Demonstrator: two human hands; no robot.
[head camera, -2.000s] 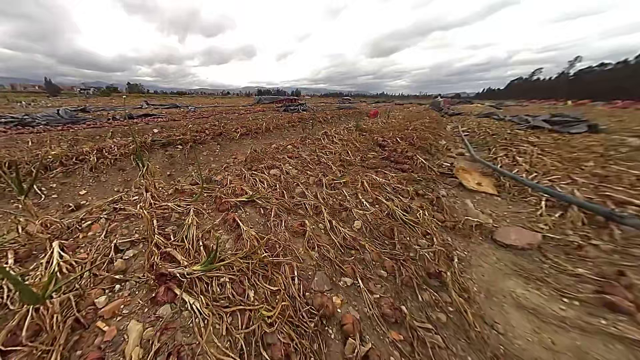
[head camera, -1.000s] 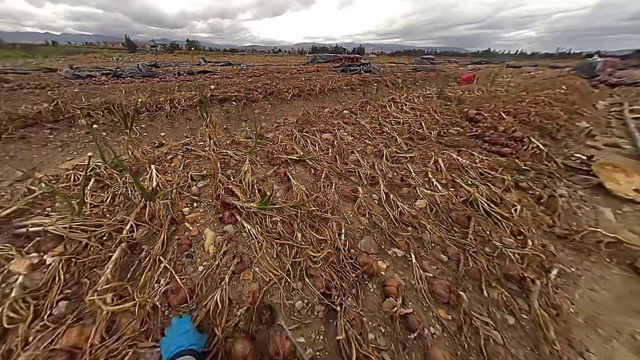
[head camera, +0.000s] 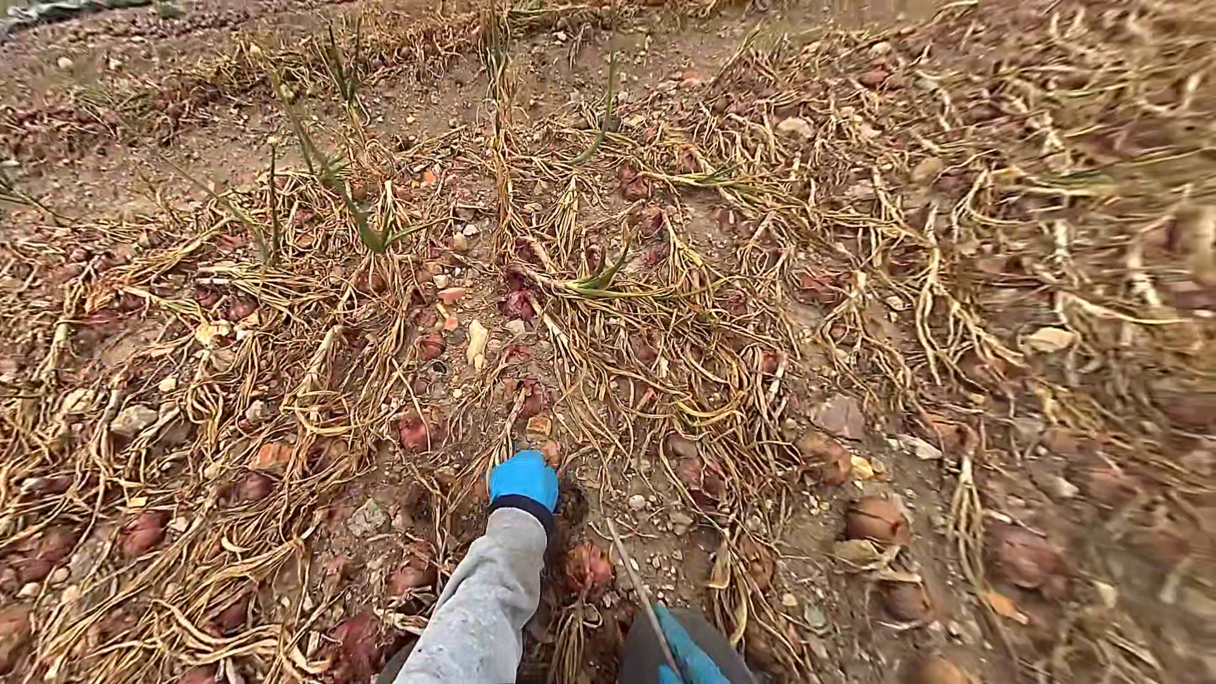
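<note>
My left hand (head camera: 524, 482), in a blue glove below a grey sleeve, is down at the soil among dried onion tops. Its fingertips are hidden, so its grip cannot be made out; a small brownish bulb (head camera: 551, 452) lies against it. A reddish onion bulb (head camera: 589, 570) rests right of the sleeve. At the bottom edge my right hand (head camera: 692, 655), also in a blue glove and partly cut off, is closed around a thin, long rod-like tool (head camera: 630, 568) that slants up and left toward the ground. Beside it shows a dark rounded shape, perhaps a knee or boot.
Onion bulbs (head camera: 876, 522) and withered yellow tops (head camera: 313, 380) cover the ground on both sides. Green shoots (head camera: 370, 233) stand ahead to the left. Stones, such as a pale one (head camera: 477, 344), are scattered in the soil. Dark sheeting (head camera: 57, 11) lies at the top left.
The view has tilted down strongly. My left hand, absent at first and at the bottom edge a second ago, now shows with its forearm. My right hand and the thin tool have come into view.
</note>
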